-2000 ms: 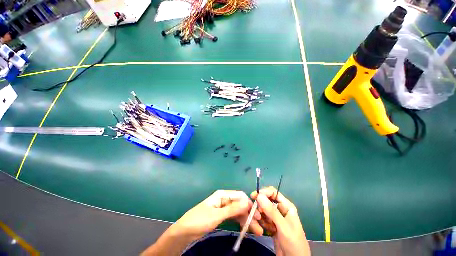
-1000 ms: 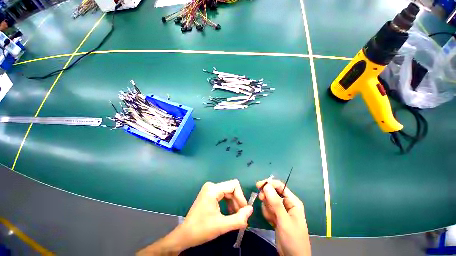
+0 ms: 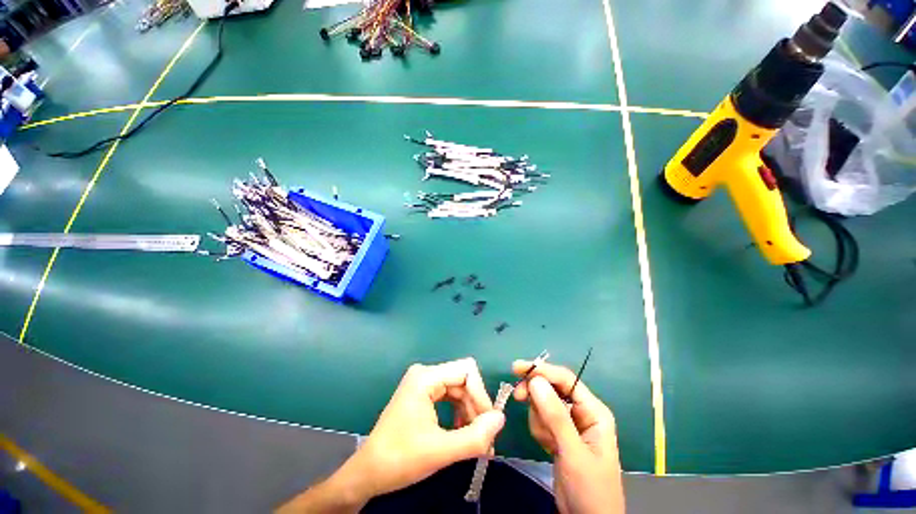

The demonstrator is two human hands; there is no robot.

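My left hand point(image 3: 432, 427) holds a short wire lead point(image 3: 479, 476) by its whitish sleeved middle, between thumb and fingers. My right hand point(image 3: 567, 417) holds the lead's dark thin upper end at its fingertips. A slim dark rod point(image 3: 583, 369) also sticks up out of my right hand. Several tiny black tubing pieces point(image 3: 478, 308) lie on the green mat just beyond my hands. Whether a tubing piece is between my fingertips I cannot tell.
A blue parts bin point(image 3: 370, 263) full of leads stands left, with a steel ruler point(image 3: 121, 242) beside it. A loose pile of leads point(image 3: 467, 179) lies beyond. A yellow heat gun point(image 3: 725, 169) stands right, by a clear plastic bag point(image 3: 872, 151). A wire harness point(image 3: 387, 25) lies far back.
From two seconds ago, my left hand has shifted down the lead and my right hand has tilted its upper end rightward. Over the last second, the hands have barely moved.
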